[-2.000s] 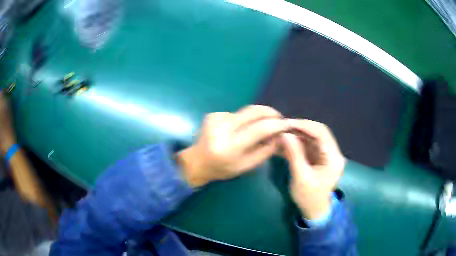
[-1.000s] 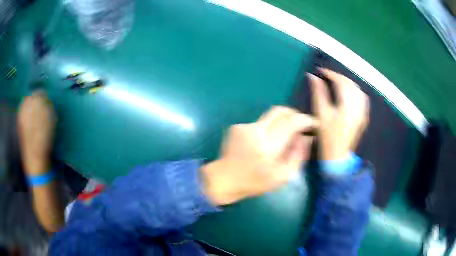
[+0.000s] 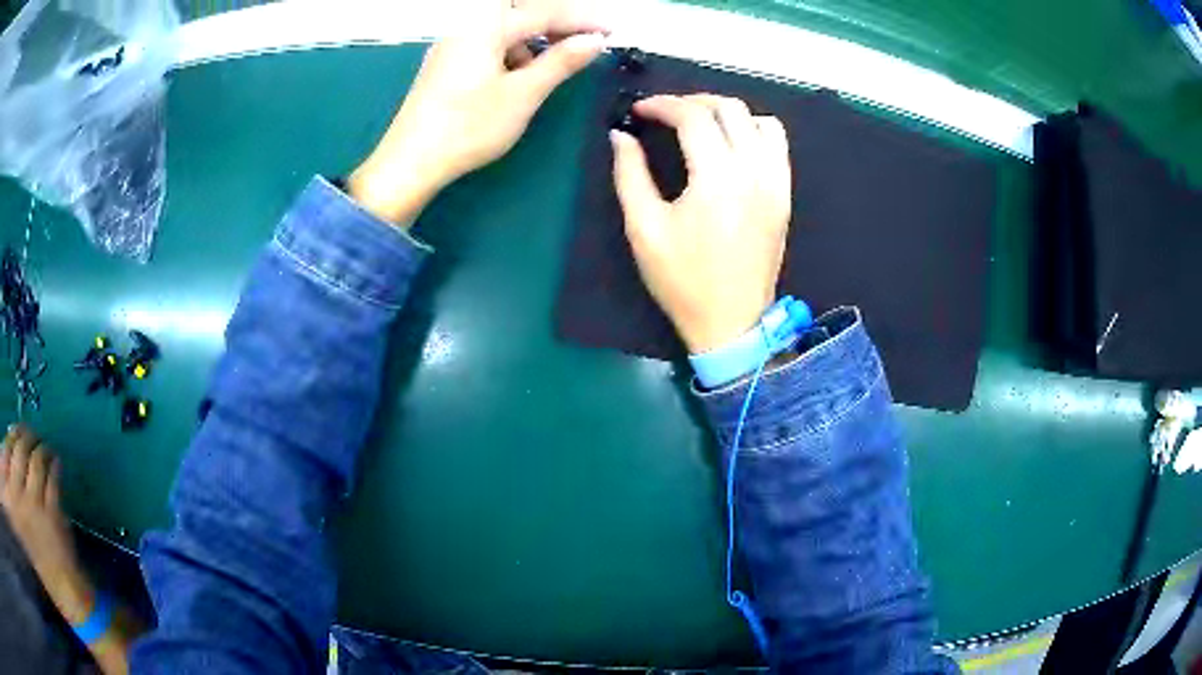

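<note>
A black foam sheet (image 3: pixel 870 237) lies on the green mat in front of me. A small glossy black part (image 3: pixel 630 59) sits at its far left corner. My right hand (image 3: pixel 712 211) is over the left part of the sheet, with thumb and index finger around another small black part (image 3: pixel 629 119) at the sheet's surface. My left hand (image 3: pixel 481 99) is beyond the sheet's far left corner, over the white edge strip. Its thumb and fingers are curled together, with a bit of something dark between them, too small to name. A blue wrist strap (image 3: pixel 738 359) is on my right wrist.
Small black parts with yellow spots (image 3: pixel 121 369) lie at left, near thin dark pieces (image 3: pixel 20 310). A clear plastic bag (image 3: pixel 92 132) is at upper left. A stack of black foam sheets (image 3: pixel 1134 264) stands at right. Another person's hand (image 3: pixel 37 495) is at lower left.
My hands, together earlier, are now apart at the sheet's far left corner. The view has shifted. Two small black parts now show there. The other person's arm sits lower in the picture.
</note>
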